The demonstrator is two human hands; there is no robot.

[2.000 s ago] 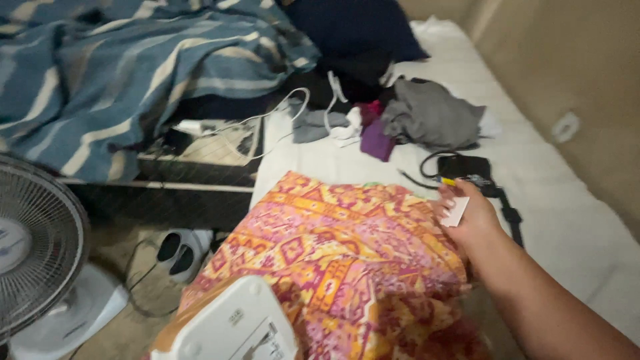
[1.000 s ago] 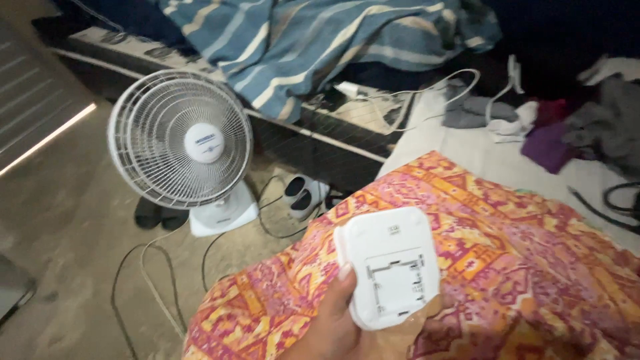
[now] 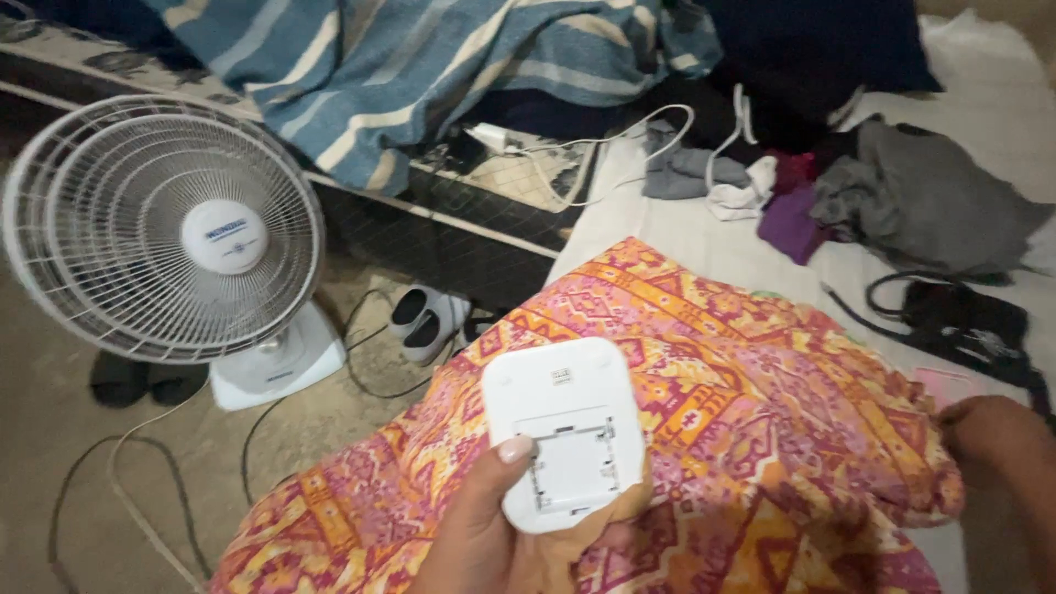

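My left hand (image 3: 487, 511) holds a white plastic device (image 3: 561, 384) over the lap, its thumb on the front edge. The device faces up with an open, empty battery compartment. Something tan, perhaps paper or tape, shows at its lower right edge. Beneath lies orange and pink patterned fabric (image 3: 685, 355). My right hand (image 3: 990, 437) is at the far right, beside the fabric's edge and next to a pale pink item (image 3: 945, 384) on the white sheet; its fingertips are hidden or blurred, so what it holds is unclear.
A fan (image 3: 276, 367) stands on the floor at left, with cables, grey-and-black shoes (image 3: 429, 322) and dark slippers (image 3: 148, 379) near it. A striped blue blanket (image 3: 396, 74), a white cable (image 3: 610, 144), grey clothing (image 3: 932, 198) and a black strapped item (image 3: 965, 318) lie beyond the fabric.
Two seconds ago my right hand held a small white item with a yellow tip above the fabric's edge; it is now lower at the right. My left hand still holds the device. The view has swung left and partly back.
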